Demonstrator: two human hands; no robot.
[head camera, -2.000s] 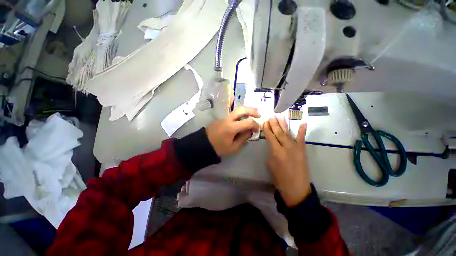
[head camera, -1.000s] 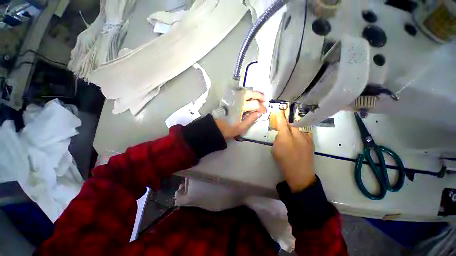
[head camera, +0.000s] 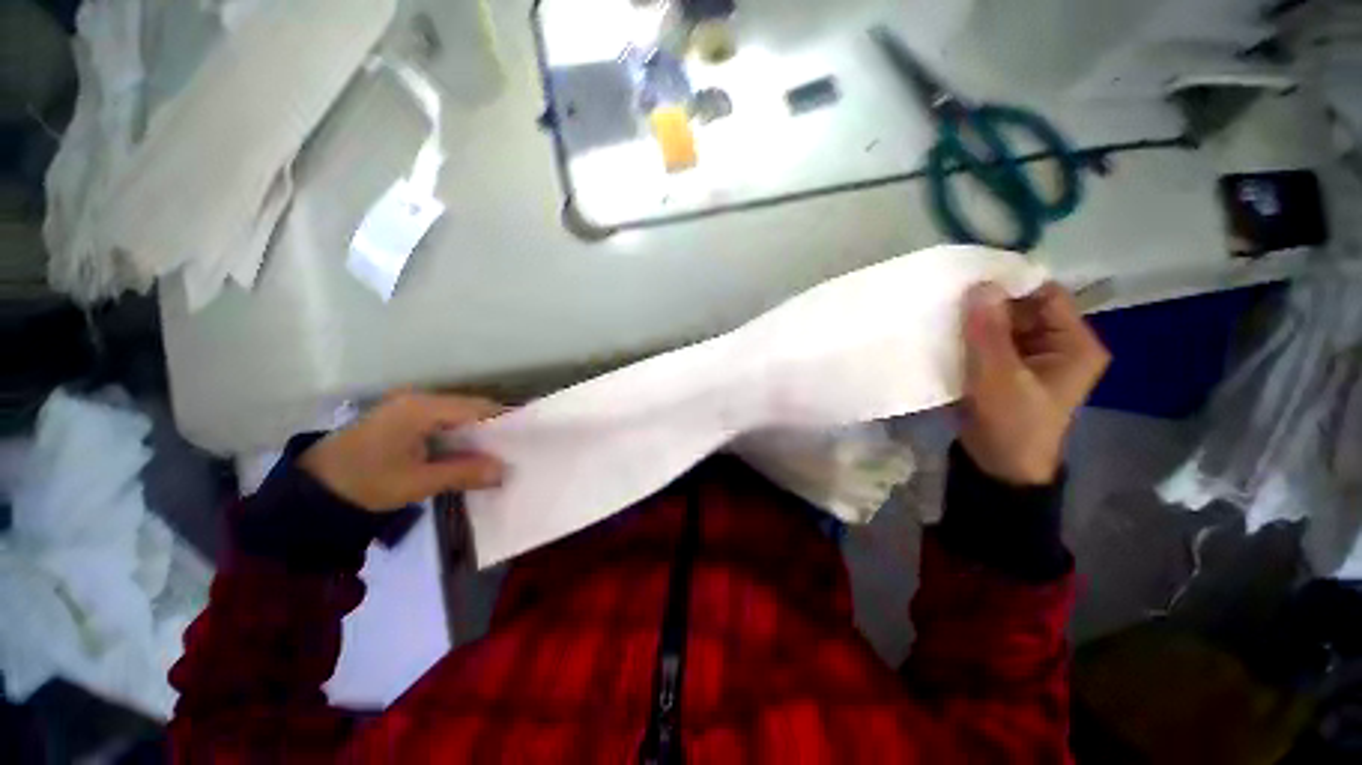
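A white to pale pinkish band piece (head camera: 732, 383) is stretched between my two hands, in front of the table's near edge and above my lap. My left hand (head camera: 415, 451) pinches its left end, with the thumb on top. My right hand (head camera: 1028, 366) pinches its right end between thumb and fingers. The band is slightly wavy and its left end hangs a little lower. The needle plate (head camera: 598, 105) lies beyond it in bright light, with an orange block (head camera: 674, 138) on it. The band touches neither.
Dark green scissors (head camera: 998, 168) lie on the table right of the needle plate. A white ticket (head camera: 395, 236) and cream strips (head camera: 224, 127) lie at the left. White fabric heaps (head camera: 93, 538) are at the lower left and more fabric (head camera: 1285, 404) hangs at the right.
Both hands have left the needle area and moved back towards my body and apart, now holding the band stretched between them. The view has tilted down, so the machine head is mostly out of frame.
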